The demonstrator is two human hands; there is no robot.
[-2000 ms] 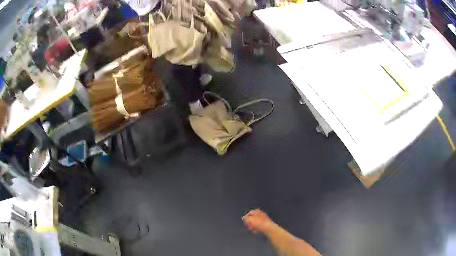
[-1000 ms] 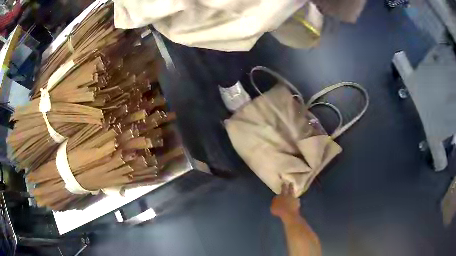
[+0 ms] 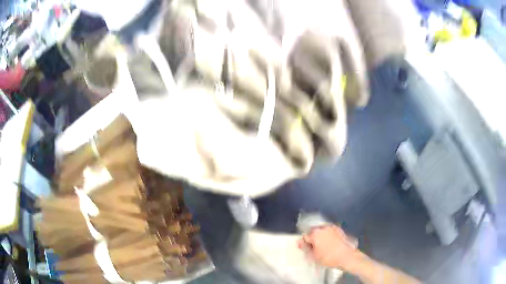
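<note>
A beige canvas bag [image 3: 272,256] is low in the view, blurred and partly cut off by the bottom edge. My right hand [image 3: 327,246] comes in from the lower right, with its fingers curled closed on the bag at its upper right side. The exact grip is blurred. My left hand is not in view.
A big heap of beige canvas bags [image 3: 211,138] with pale handles fills the upper middle. Brown bundles with pale ties [image 3: 105,222] lie on a table at left. A grey wheeled stand [image 3: 446,177] is at right, beside dark floor.
My right hand has gone from reaching across the floor to touching the bag, and now closes on it. The view has shifted, so the heap of bags looks larger and nearer.
</note>
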